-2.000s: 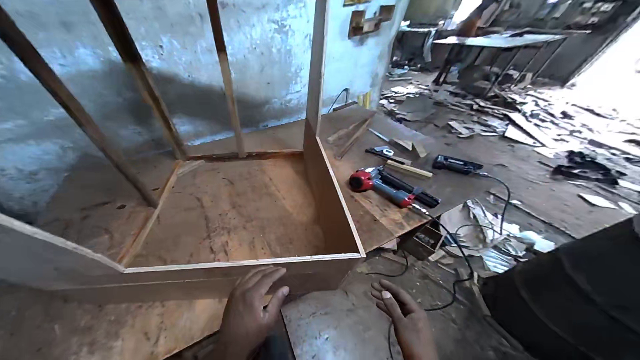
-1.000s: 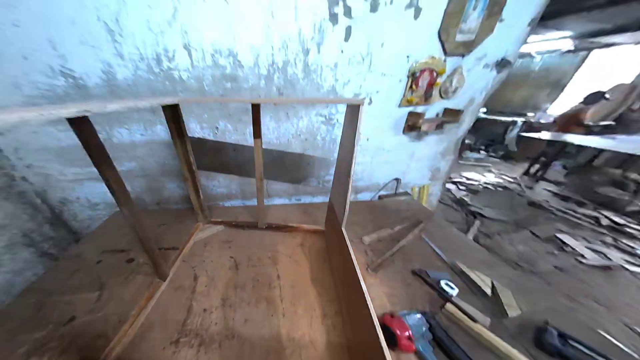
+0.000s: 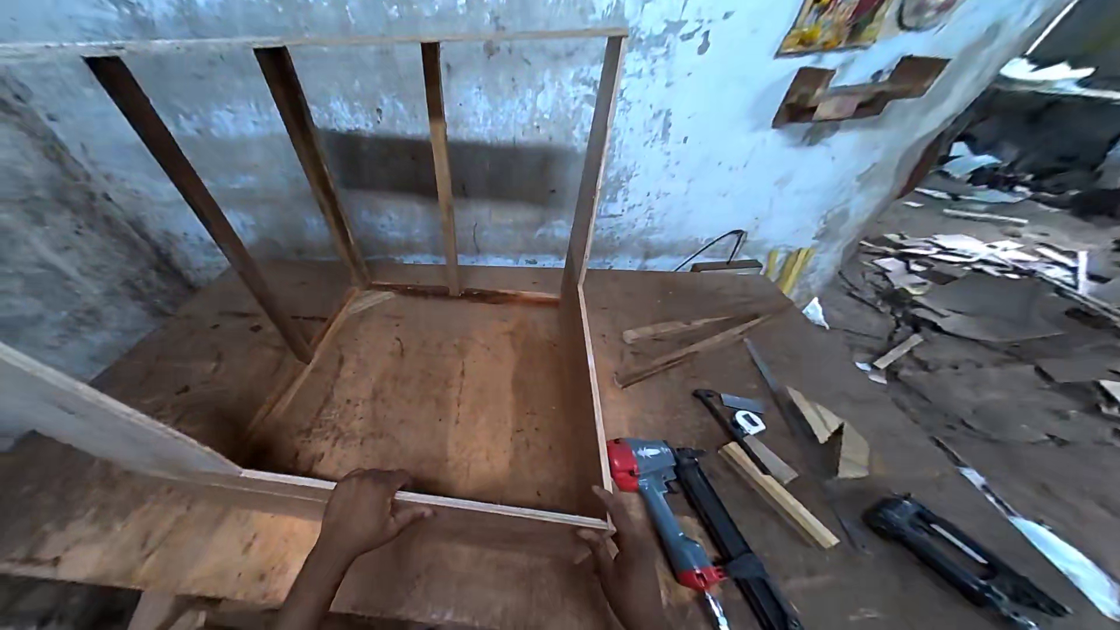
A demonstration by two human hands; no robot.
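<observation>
A wooden box frame of plywood panels (image 3: 507, 510) with upright strips (image 3: 440, 166) stands on the plywood worktable. My left hand (image 3: 366, 512) grips the top edge of its near panel, with the fingers over the far side. At the frame's near right corner, my right hand (image 3: 623, 547) holds the edge, thumb and fingers around it. Just right of that hand lies a red and grey pneumatic nail gun (image 3: 661, 499) with a black magazine. Beyond it are a hammer (image 3: 731, 424), a tape measure (image 3: 749, 423) and a wooden strip (image 3: 779, 497).
Another black tool (image 3: 962, 556) lies at the table's right. Wood sticks (image 3: 687, 350) and angled offcuts (image 3: 837, 429) rest beside the frame. A peeling blue wall (image 3: 700, 149) stands behind the table. Scrap sheets (image 3: 989, 306) litter the floor at right.
Two seconds ago both hands were off the frame, in front of its near panel; now they hold its edge. The view has swung up, then partly back down.
</observation>
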